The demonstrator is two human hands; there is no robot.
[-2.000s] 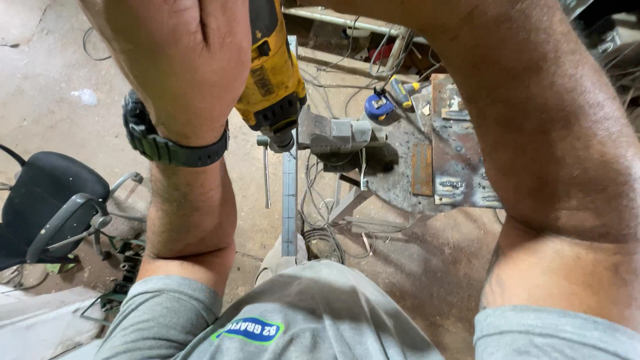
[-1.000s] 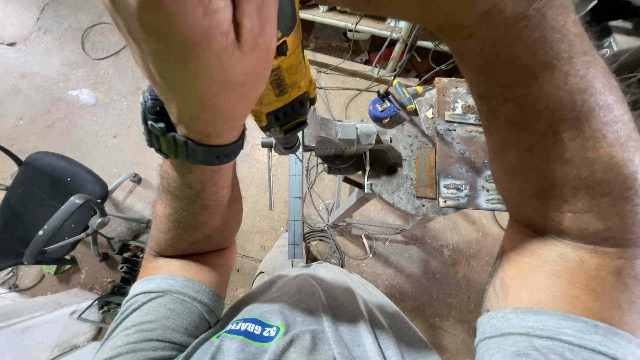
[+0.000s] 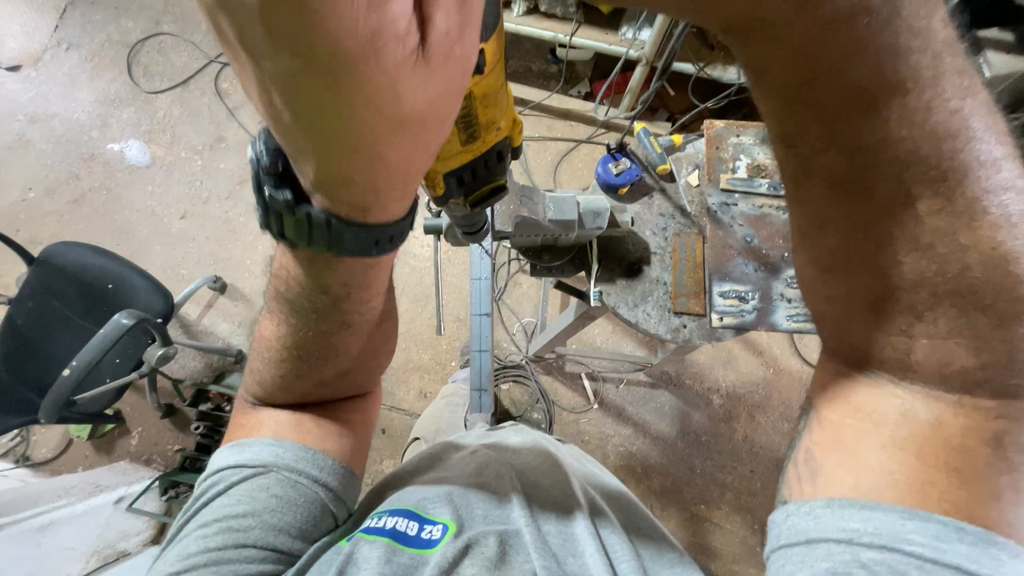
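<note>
My left hand [image 3: 376, 88], with a black watch at its wrist, lies against the left side of a yellow and black power drill [image 3: 480, 128]; its fingers are cut off by the top edge. The drill's chuck [image 3: 470, 224] points down over a grey metal bar [image 3: 482, 320] marked with dark cross lines. Whether the bit touches the bar cannot be told. Beside the chuck, a bench vise [image 3: 552, 216] stands at the bar's upper part. Across the top right, my right forearm passes out of the frame, and my right hand is not visible.
A round metal table [image 3: 652, 296] carries a blue tape measure [image 3: 617, 172], a yellow-handled tool [image 3: 652, 148], a rusty strip [image 3: 688, 274] and a steel plate with weld beads [image 3: 744, 248]. Cables [image 3: 524, 384] coil on the floor. A black office chair [image 3: 88, 304] stands left.
</note>
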